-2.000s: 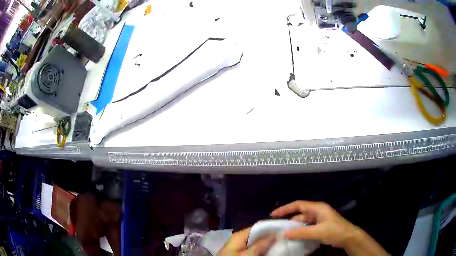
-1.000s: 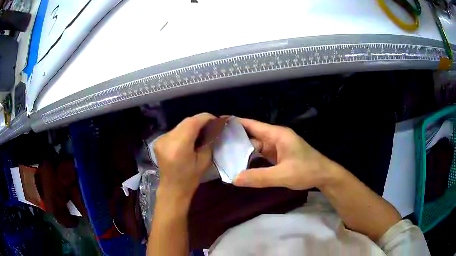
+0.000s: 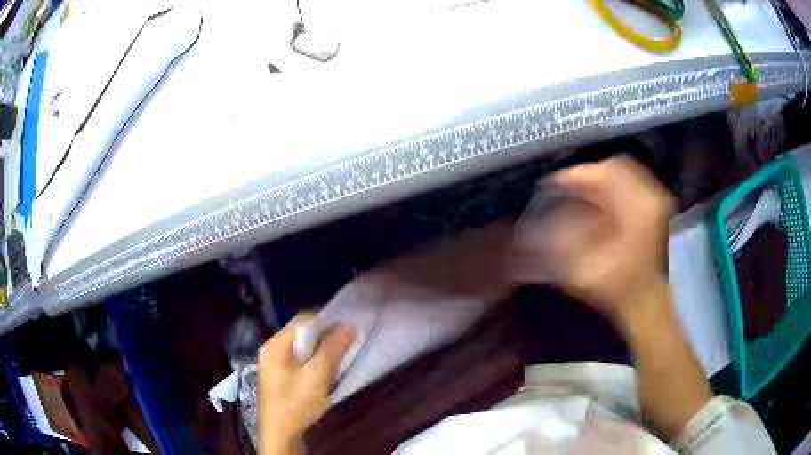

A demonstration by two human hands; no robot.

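Observation:
A collar piece (image 3: 405, 324), white with a brown part, is stretched between my hands over my lap, below the table edge. My left hand (image 3: 302, 369) grips its lower left end, with a bit of white showing between thumb and fingers. My right hand (image 3: 605, 235) holds its upper right end and is blurred. Brown pieces (image 3: 427, 382) lie on my lap under it. A stack of unturned pieces (image 3: 116, 124), white with thin dark edges, lies on the white table at the left.
A ruler strip (image 3: 391, 167) runs along the table edge. Yellow-handled scissors (image 3: 636, 31) lie at the top right. A teal basket (image 3: 738, 293) with brown and white scraps stands at the right. A blue crate (image 3: 147, 355) is at the lower left. A blue strip (image 3: 34, 133) lies far left.
My hands have moved apart, the right one up and right, the left one down. The piece, bunched between them before, is now drawn out long. The view has shifted to the right.

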